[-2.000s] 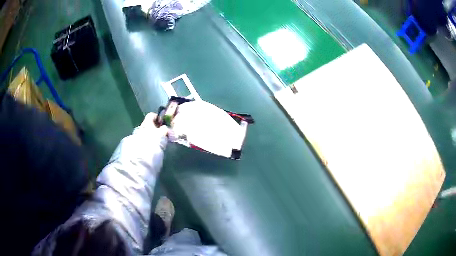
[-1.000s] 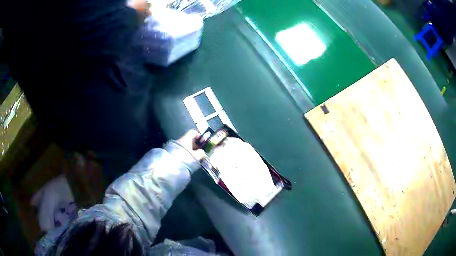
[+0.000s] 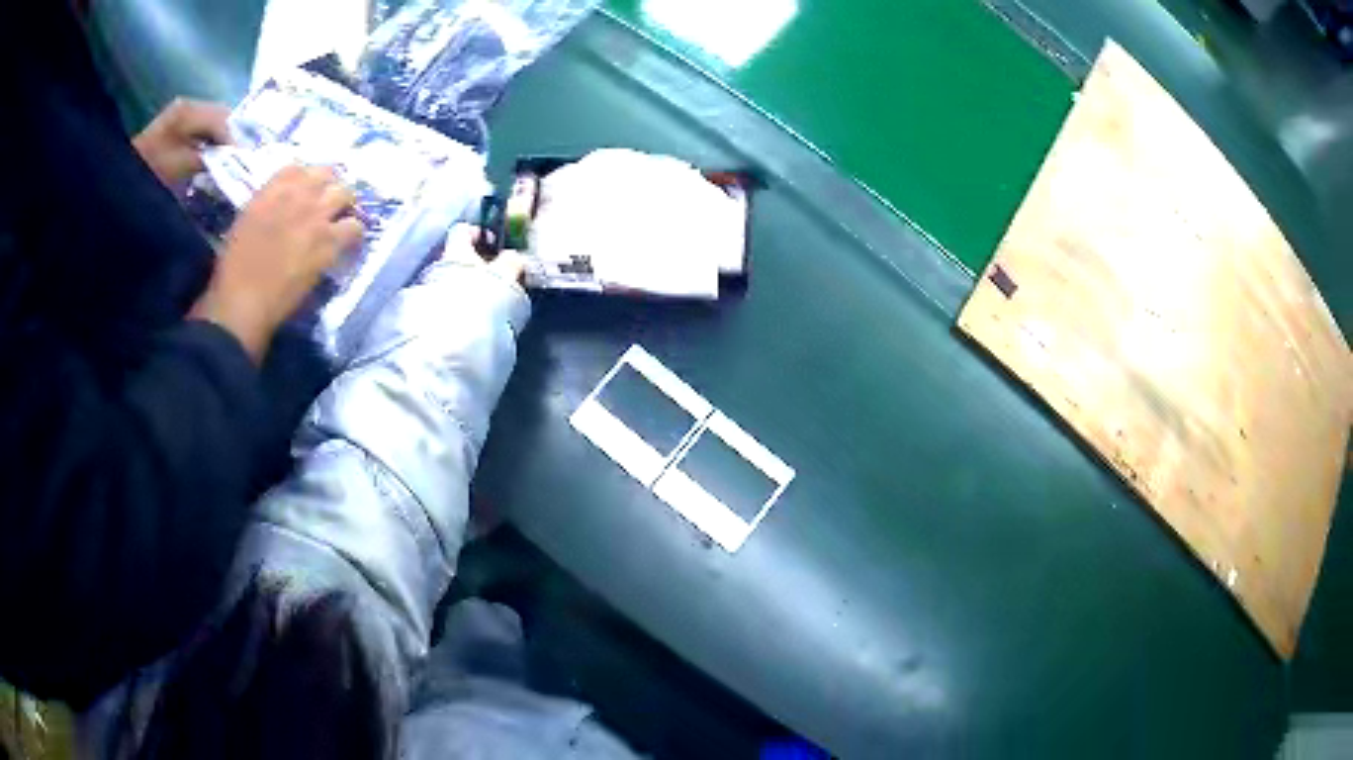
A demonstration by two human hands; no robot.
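A shallow dark tray [image 3: 738, 282] holds white papers or bags [image 3: 638, 223]; it is at the upper middle, over the dark green worktop. My left hand [image 3: 494, 256], in a pale grey sleeve, grips the tray's left end beside a small dark and green item; its fingers are partly hidden. I cannot tell whether the tray touches the worktop. A flat white double-window frame [image 3: 683, 449] lies on the worktop, nearer to me than the tray and apart from it. My right hand is not in view.
At left, a person in dark clothes has both hands on a white plastic-wrapped pack [image 3: 389, 166], close to my hand. Crinkled clear plastic [image 3: 460, 52] lies beyond. A plywood board [image 3: 1187, 342] lies right, beside the bright green belt [image 3: 876, 104].
My left hand has moved the tray past the white frame, towards the far side and the clear plastic. The other person came in from the left; their hands now show on the wrapped pack.
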